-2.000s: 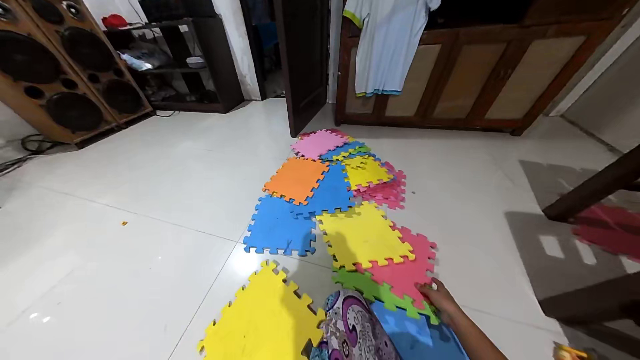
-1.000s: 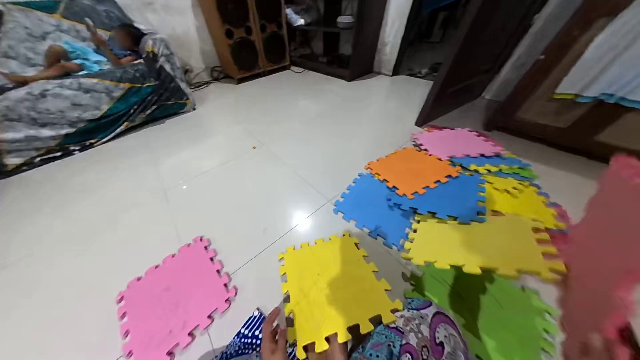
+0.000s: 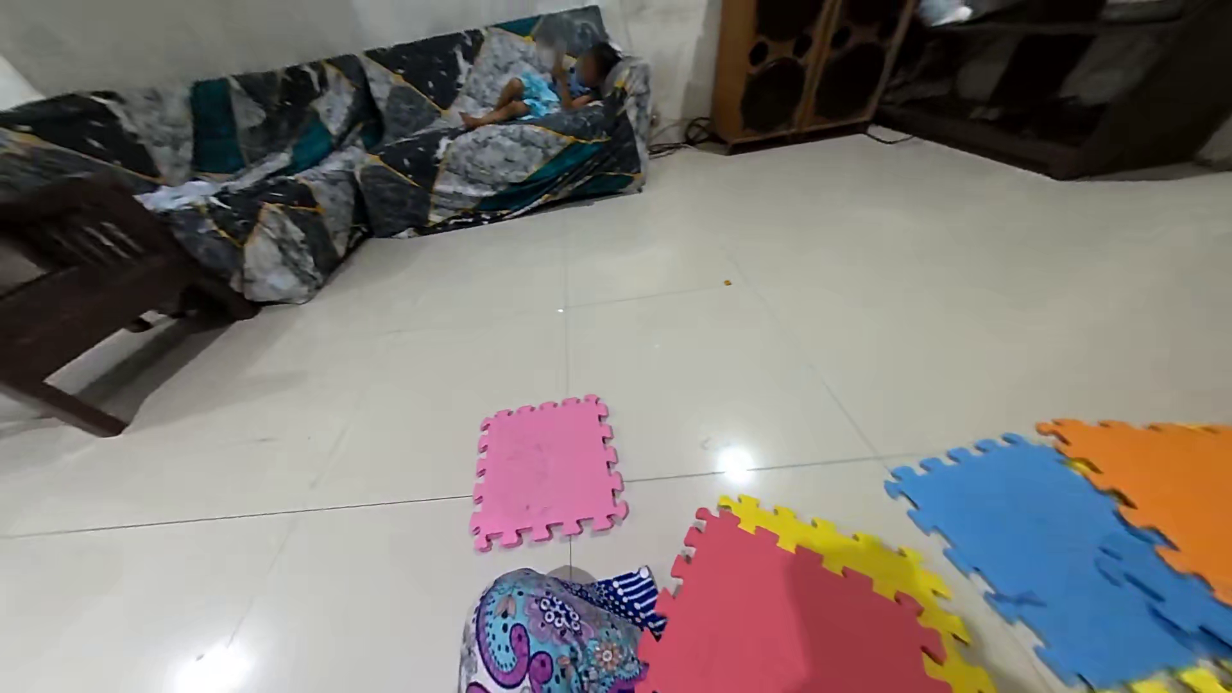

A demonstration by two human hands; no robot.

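A red foam puzzle mat tile lies over a yellow tile at the bottom centre right, beside my knee in patterned cloth. A pink tile lies alone on the floor just beyond the knee. On the right, blue tiles lie partly under an orange tile. Neither of my hands shows in this view, so what they hold or touch is hidden.
White floor tiles surround the mats. A dark wooden chair stands at left. A person lies on the covered sofa at the back. Tall speakers and a dark shelf stand at back right.
The view has swung left. The red tile, held up at the right a second ago, now lies over the yellow one. My hands have gone out of view.
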